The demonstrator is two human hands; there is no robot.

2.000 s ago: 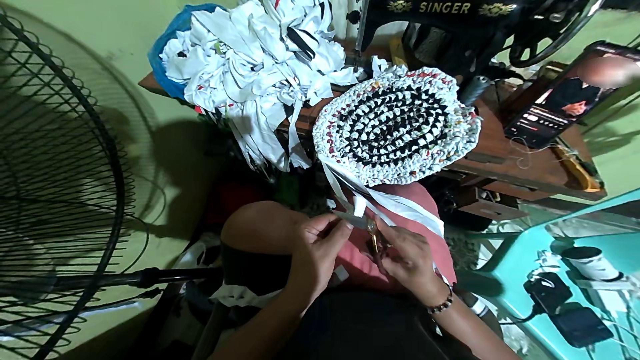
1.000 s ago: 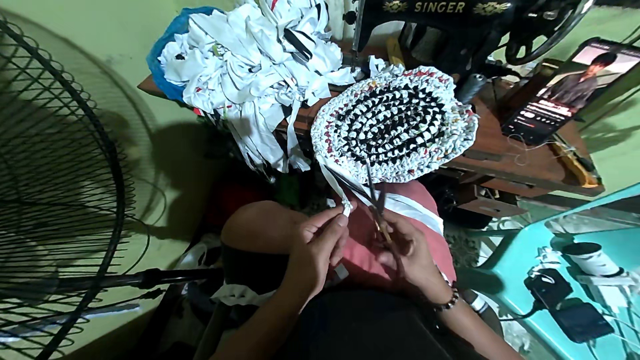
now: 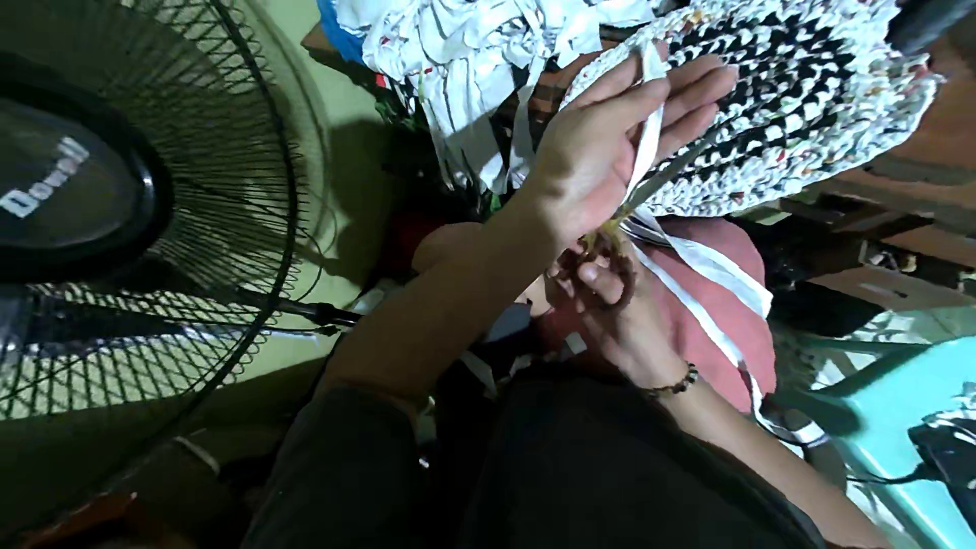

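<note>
My left hand is raised at the edge of an oval black-and-white rug of knotted fabric strips. A white fabric strip runs between its thumb and fingers and down across the palm. Just below, my right hand holds scissors by their brown handles, with the blades pointing up right beside the strip. More white strips trail from the rug over the pink cloth on my lap. A heap of white fabric strips lies at the top, left of the rug.
A black wire-guarded fan stands close on the left. The wooden table supports the rug, with drawers beneath it. At the lower right is a turquoise plastic chair with a black device and cord. Small white scraps lie on my lap.
My left hand has moved up from my lap to the rug's edge, its fingers now extended with the strip across them. The scissors remain in my right hand. The view has shifted noticeably.
</note>
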